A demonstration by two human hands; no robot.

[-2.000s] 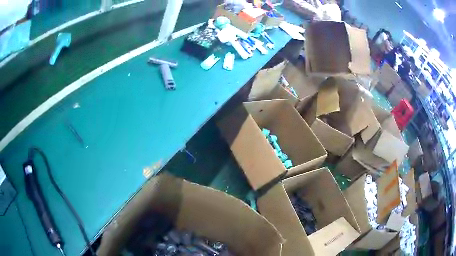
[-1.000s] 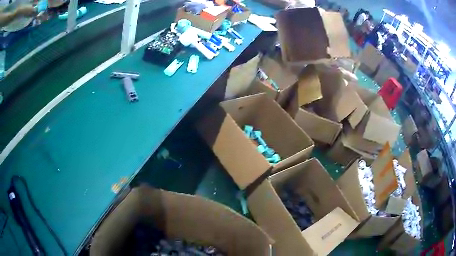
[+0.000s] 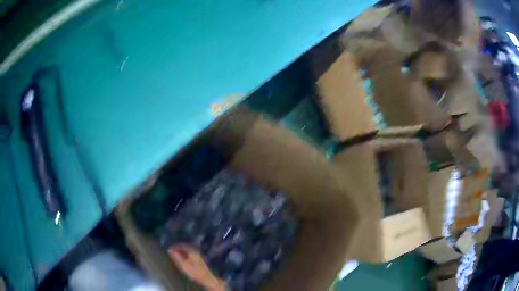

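Observation:
A brown cardboard carton (image 3: 318,193) stands below the bench edge, full of dark grey fan parts (image 3: 244,221), blurred. A bare hand (image 3: 196,267) reaches into the carton from the bottom edge, at the near left of the pile. It is blurred and cut off; which of my hands it is and whether it holds a part cannot be told. The black electric screwdriver (image 3: 40,153) lies on the green bench at the left, its steel bit towards me, its cable looped beside it.
The green bench top (image 3: 159,79) runs along the upper left. More open cartons stand at the right, one with turquoise parts (image 3: 373,102), one with dark parts (image 3: 390,176), one with white parts (image 3: 453,199). A blurred pale shape (image 3: 108,273) is at the bottom left.
The view has tilted down and swung towards the near carton, so its contents show more. A hand has come into the carton. The grey fan on the bench is out of view.

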